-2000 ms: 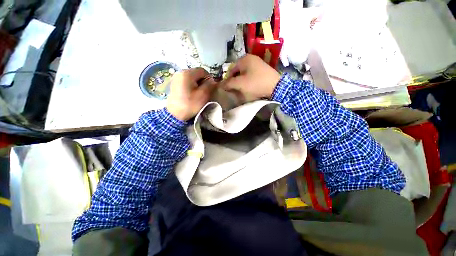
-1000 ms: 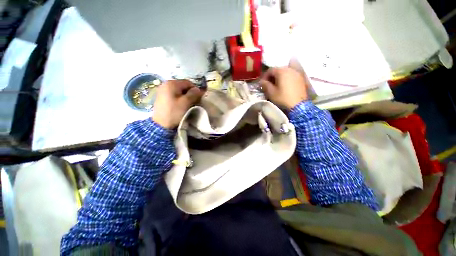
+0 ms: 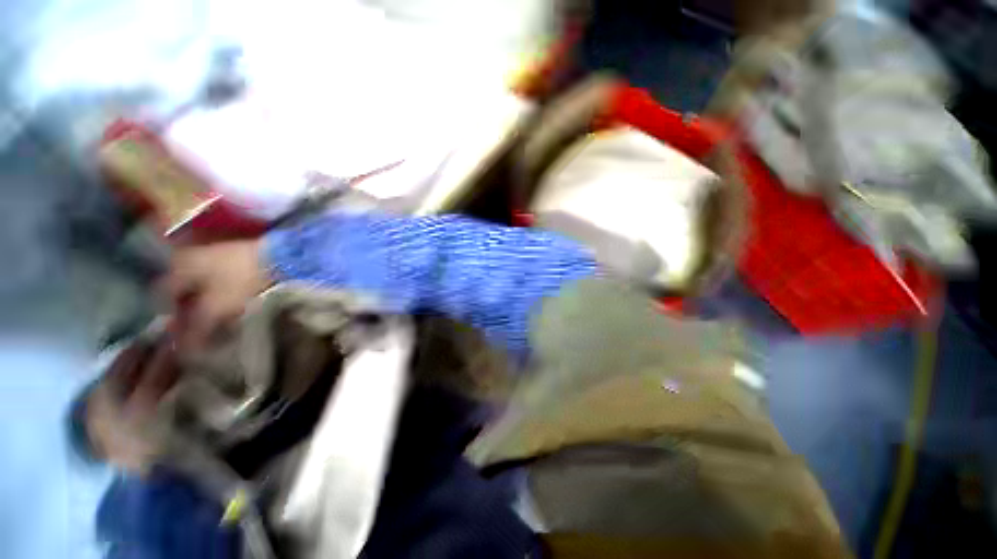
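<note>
The view is strongly blurred. The beige bag (image 3: pixel 348 459) hangs over the dark apron at the lower left, its open mouth towards me. My right hand (image 3: pixel 213 289) is at the bag's upper edge, fingers curled on the cloth. My left hand (image 3: pixel 129 404) is lower and further left, close to my right hand, with its fingers on the bag's edge. Any small part between the fingers is hidden by blur. The machine's work point cannot be made out.
The red holder (image 3: pixel 180 191) stands just beyond my right hand. A glaring white tabletop (image 3: pixel 361 87) lies behind. A carton with red sides (image 3: pixel 814 262) and a beige bag (image 3: pixel 623 197) are at the right. Pale cloth or plastic (image 3: pixel 896 131) lies at the upper right.
The view has swung to the right, so hands and bag now sit at the left. My right hand has come from the tabletop to the bag's edge, near my left hand.
</note>
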